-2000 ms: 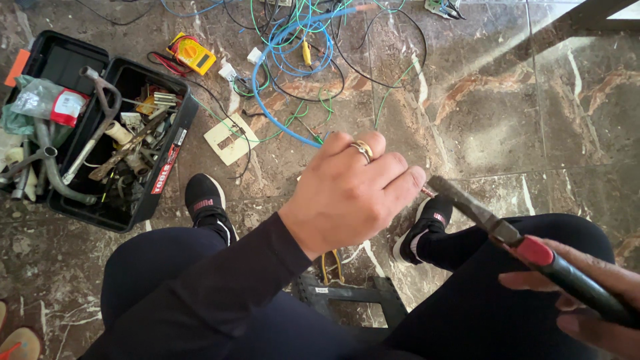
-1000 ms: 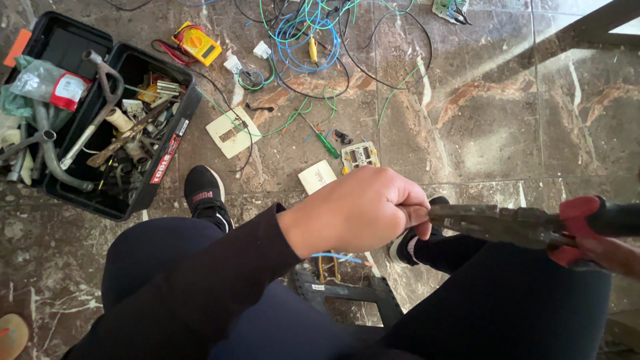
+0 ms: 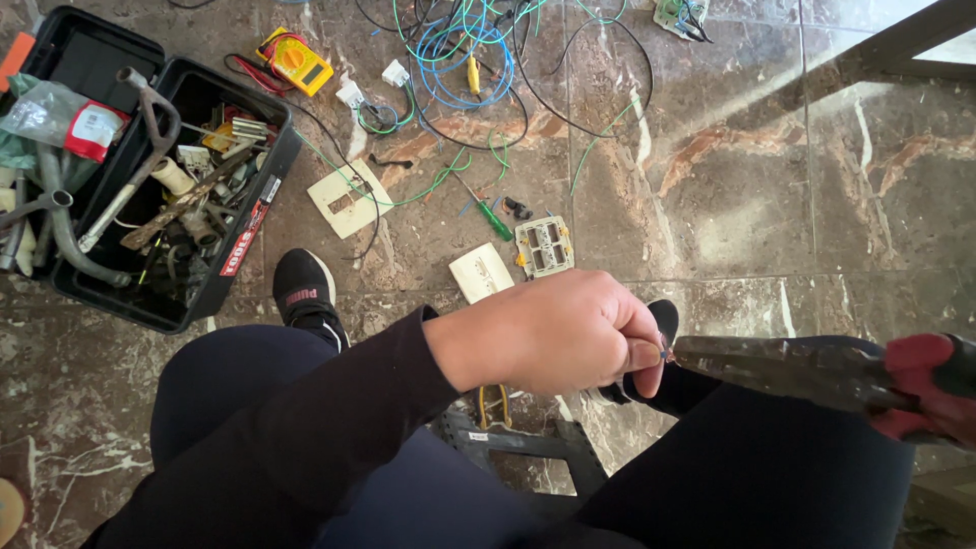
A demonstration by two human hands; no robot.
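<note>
My left hand (image 3: 564, 332) pinches the end of a wire (image 3: 666, 354) between thumb and fingers; a little blue and copper shows at the fingertips. Most of the wire is hidden by the hand. From the right edge, long-nosed pliers (image 3: 785, 374) with red and black grips point left, their tip right beside the wire end. My right hand (image 3: 962, 408) is on the grips, mostly cut off by the frame. Below on the floor lie a cream switch plate (image 3: 482, 273), a mounting frame (image 3: 544, 245) and a green-handled screwdriver (image 3: 494, 219).
An open black toolbox (image 3: 282, 164) full of tools and fittings stands at the left. A yellow multimeter (image 3: 296, 62), coiled blue cable (image 3: 499, 84), white sockets (image 3: 351, 94) and a cream cover plate (image 3: 347, 200) lie on the tiled floor. A black stool (image 3: 526, 442) is between the legs.
The pliers have swung from a downward slant to nearly level, their tip staying by the left fingertips. The blue wire looping up from the left hand two seconds ago no longer shows there.
</note>
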